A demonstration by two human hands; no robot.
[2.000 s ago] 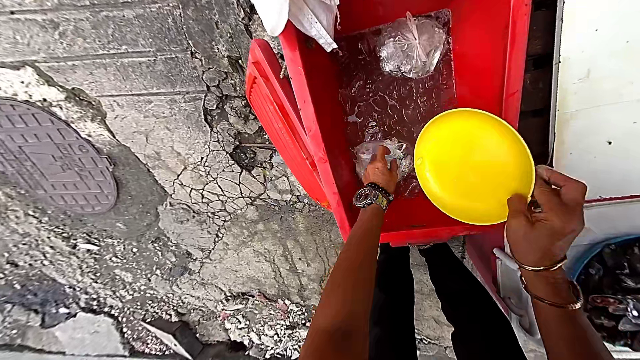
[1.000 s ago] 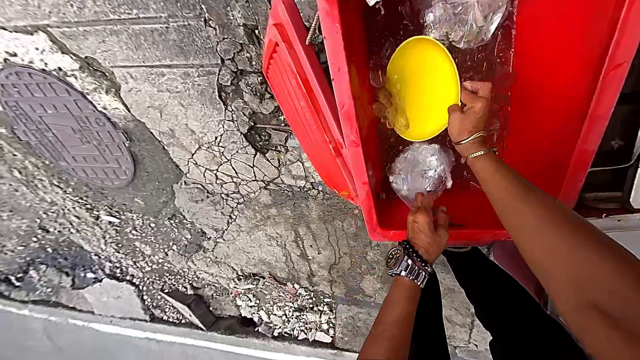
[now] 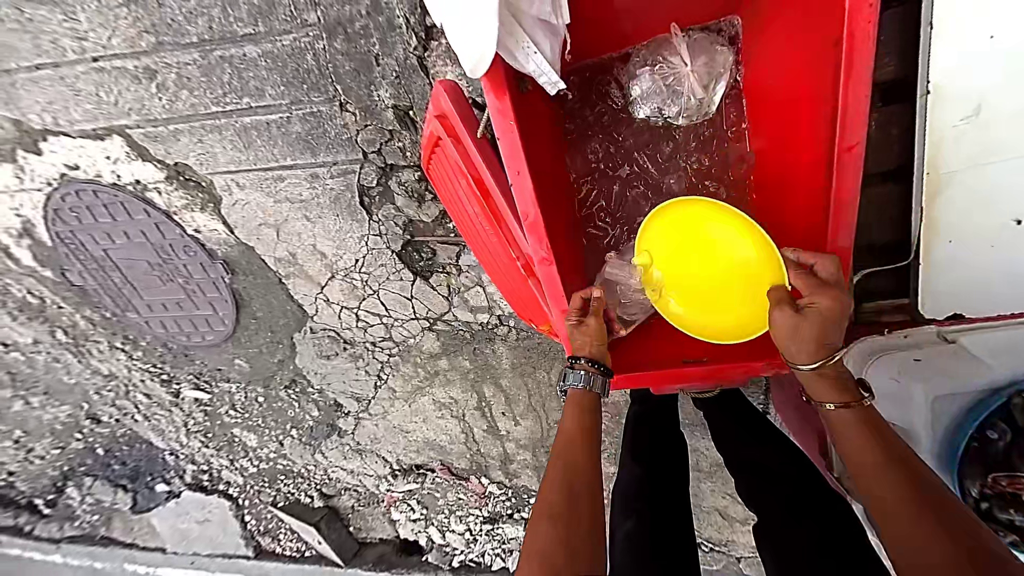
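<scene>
My right hand [image 3: 812, 308] grips the rim of a yellow plastic plate [image 3: 716, 268], tilted over the lower part of a red plastic cooler box [image 3: 552, 188]. Beside the plate's left edge, my left hand [image 3: 590, 324] pinches a clear plastic bag [image 3: 626, 292]; the plate hides part of this bag. Clear liquid shows at the plate's left rim, over the bag. Crushed ice or icy water [image 3: 632, 172] fills the box's bottom. A tied clear plastic bag [image 3: 680, 76] lies on it near the far end.
A ridged red lid [image 3: 480, 216] leans on the box's left side. White cloth [image 3: 532, 40] hangs over its upper left corner. A white panel [image 3: 972, 160] stands right, above a blue-rimmed tub [image 3: 964, 440]. Cracked pavement with a manhole cover [image 3: 144, 264] lies left.
The plate has gone from dipping in the icy water one second ago to being tilted by the clear bag. The left hand now holds that bag by its edge. The view has shifted.
</scene>
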